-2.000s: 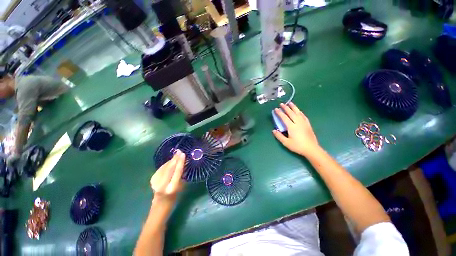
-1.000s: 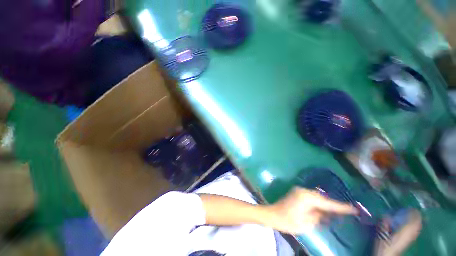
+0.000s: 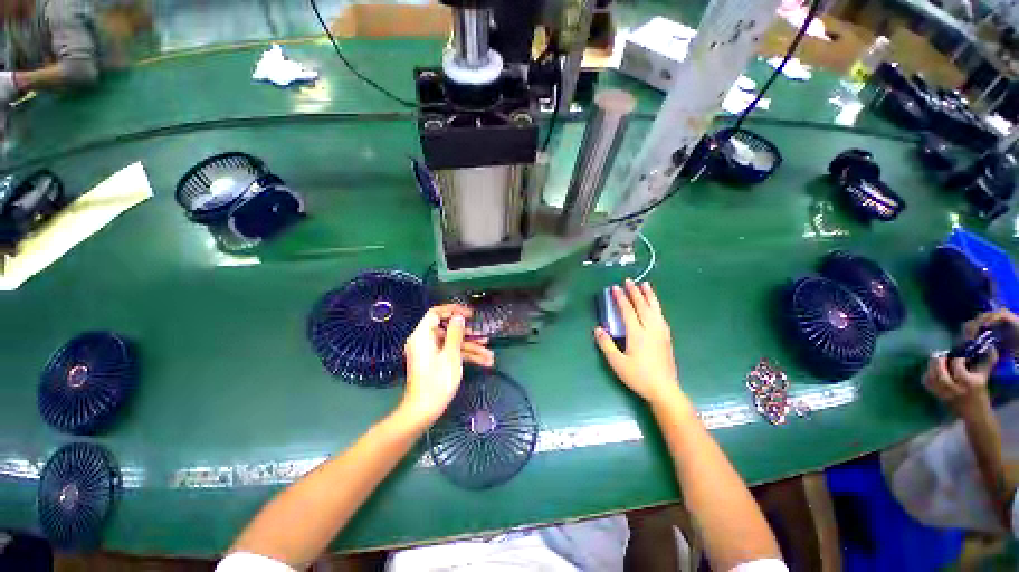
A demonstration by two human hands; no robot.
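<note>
My left hand (image 3: pixel 438 355) pinches the left edge of a dark fan grille (image 3: pixel 497 317) under the press's air cylinder (image 3: pixel 483 207); the cylinder and head plate (image 3: pixel 481 270) partly hide the area. My right hand (image 3: pixel 644 341) lies with extended fingers over the pale blue-white press switch (image 3: pixel 611 312), which it partly covers. A loose grille (image 3: pixel 483 422) lies flat just in front of the press. Stacked grilles (image 3: pixel 374 326) lie left of my left hand.
Copper-pink rings (image 3: pixel 768 391) lie right of my right hand, near more grilles (image 3: pixel 830 318). Two grilles (image 3: pixel 78 380) lie far left. Fan housings (image 3: pixel 224 187) stand farther back. The slanting frame arm (image 3: pixel 682 123) rises behind the switch. Another person's hands (image 3: pixel 963 374) are at the right edge.
The view swung away and came back. My left hand has moved from the stacked grilles to the one under the press. My right hand is on the switch again. Another person's hands now show at right.
</note>
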